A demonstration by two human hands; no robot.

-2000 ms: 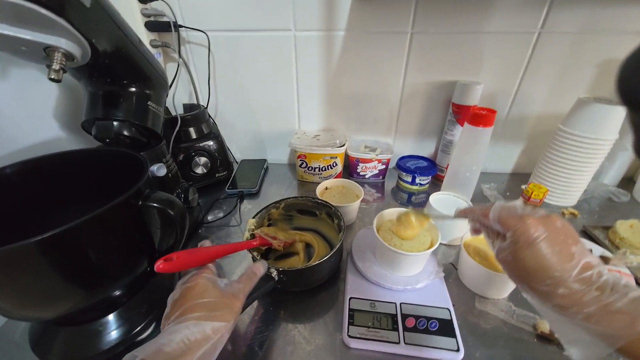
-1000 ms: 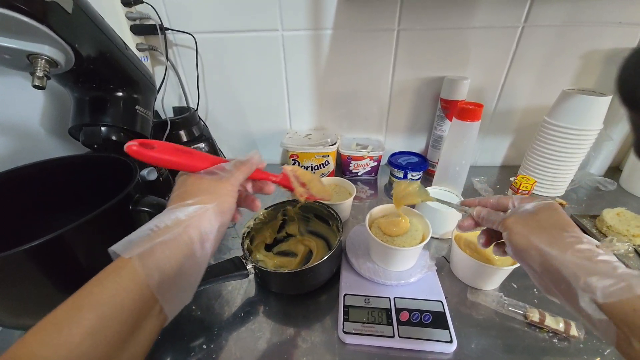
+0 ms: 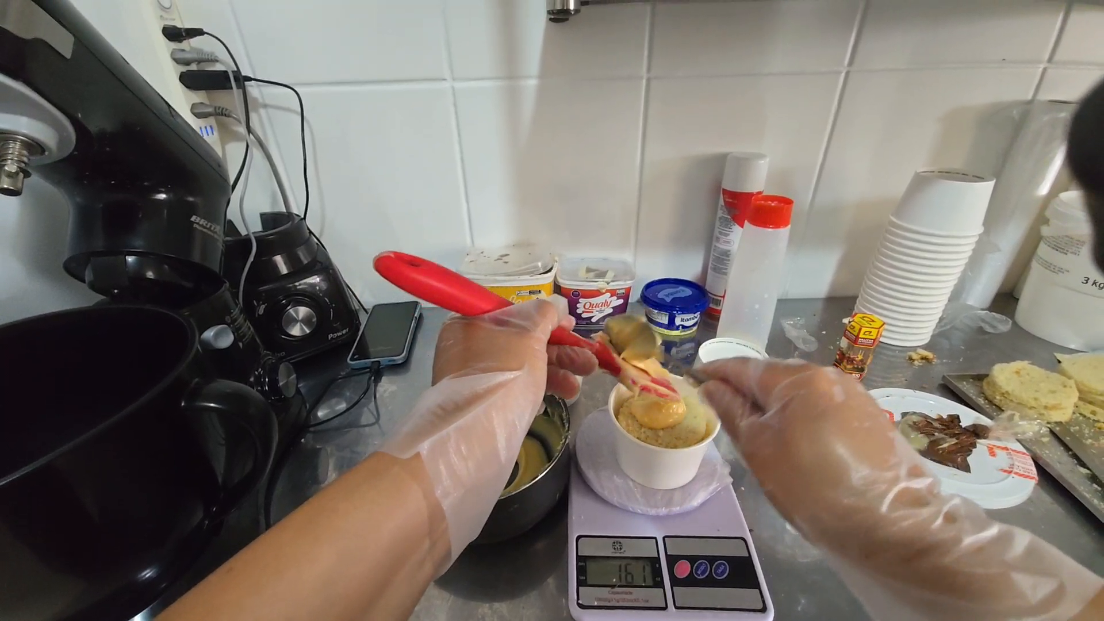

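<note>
My left hand (image 3: 504, 362), in a clear plastic glove, grips a red silicone spatula (image 3: 457, 285) whose smeared blade is over a white paper cup (image 3: 660, 461). My gloved right hand (image 3: 776, 423) holds a metal spoon (image 3: 634, 338), its bowl against or close to the spatula's blade. Cake and a dollop of caramel-coloured cream (image 3: 658, 412) fill the cup. The cup stands on the plastic-covered round plate of a lilac digital kitchen scale (image 3: 750, 517). A black saucepan (image 3: 535, 509) with cream inside is partly hidden under my left forearm.
A black stand mixer (image 3: 129, 147) with its bowl is at the left, beside a phone (image 3: 385, 334). Margarine tubs (image 3: 595, 293), a blue-lidded tub (image 3: 674, 306) and bottles (image 3: 757, 267) line the back. Stacked paper cups (image 3: 923, 259), a lid with chocolate (image 3: 996, 483) and a tray of cake rounds (image 3: 1031, 392) are at the right.
My left hand has lifted the spatula from the saucepan and brought it right, over the cup. The spoon has stayed near the cup, and cream now lies on the cake. The view has shifted.
</note>
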